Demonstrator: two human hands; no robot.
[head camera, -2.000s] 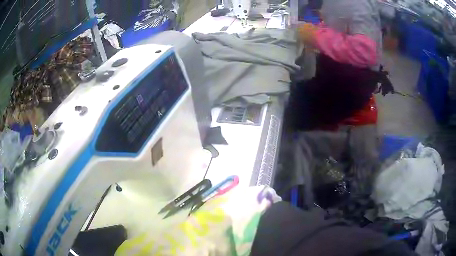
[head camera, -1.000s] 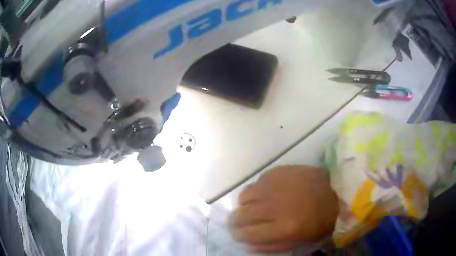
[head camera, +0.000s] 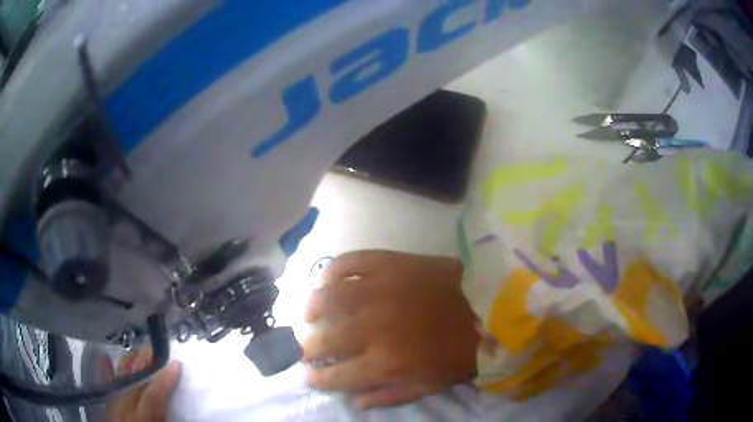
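Observation:
White fabric (head camera: 219, 387) lies under the needle area of the white sewing machine (head camera: 198, 140), washed out by the lamp. My right hand (head camera: 392, 325) lies palm down on it, just right of the small grey block (head camera: 274, 350) below the head, fingers towards the needle. My left hand (head camera: 144, 387) is at the lower left, partly hidden behind a dark curved guard or cable; its fingers are on the fabric. The needle tip is lost in glare. Whether either hand pinches the cloth cannot be told.
A black smartphone (head camera: 421, 144) lies on the bed behind my right hand. Dark thread snips (head camera: 632, 125) and a second, blue-handled pair (head camera: 681, 144) lie at the upper right, close to my patterned sleeve cover (head camera: 578, 247). The tension knob (head camera: 74, 251) juts out at left.
My right hand has moved left, closer to the needle area. My left hand has come into view at the lower left. The sleeve cover now reaches near the phone and snips; the view is closer to the machine.

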